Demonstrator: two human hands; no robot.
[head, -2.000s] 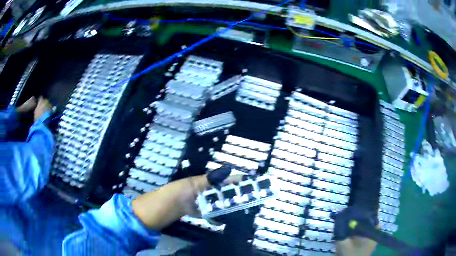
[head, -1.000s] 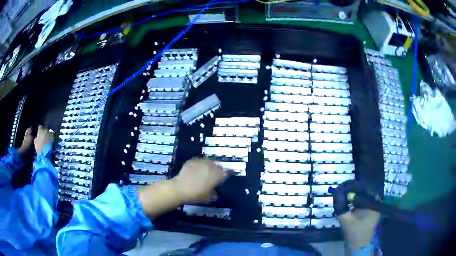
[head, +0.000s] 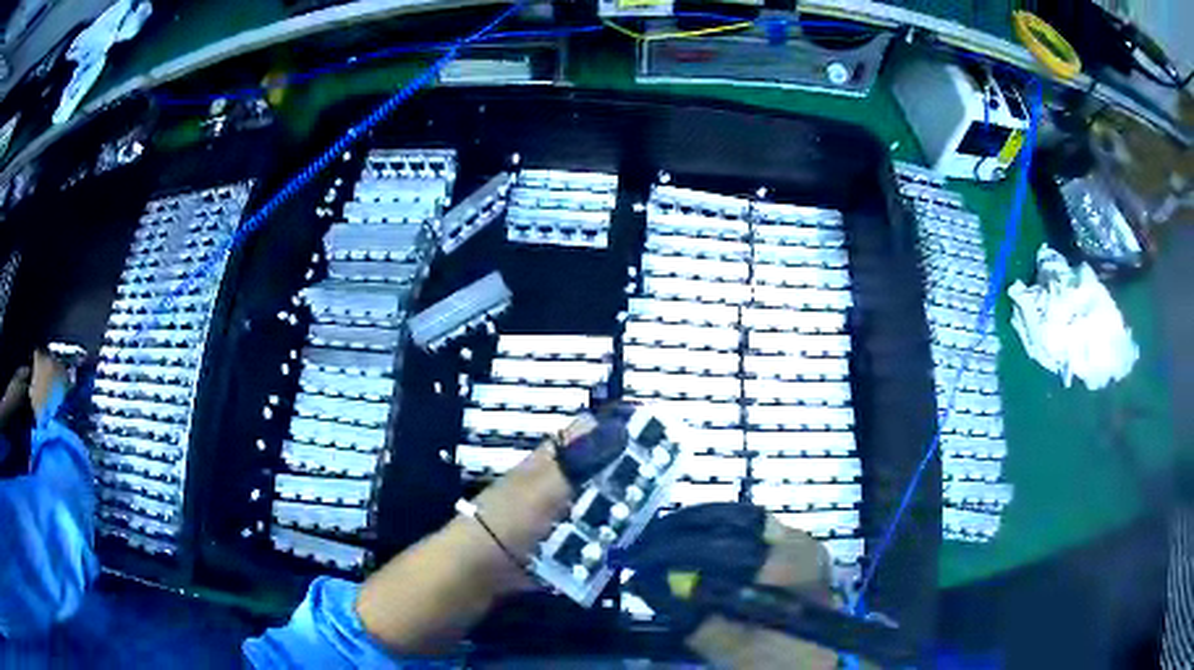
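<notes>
My left hand [head: 557, 478], with black coverings on the thumb and fingers, holds a silver multi-port metal housing [head: 613, 504] tilted, its row of dark openings facing up. My right hand [head: 753, 576], partly black-covered, is close against the housing's lower right side and holds a dark hand tool [head: 786, 613] with a small yellow mark. The tool's tip is hidden or too blurred to tell whether it touches the housing. Below the hands is a black parts tray [head: 563, 295] with columns of similar housings.
Two housings lie askew mid-tray, with small white pieces around. Another housing column [head: 962, 353] lies on the green mat beside a crumpled white cloth [head: 1074, 318]. A blue coiled cord [head: 314, 164] crosses the trays. A person's blue sleeve [head: 46, 504] is at left.
My left hand, a second ago low over the short middle column, now holds a housing up to the right. My right hand and tool have moved left to meet it. The view has shifted.
</notes>
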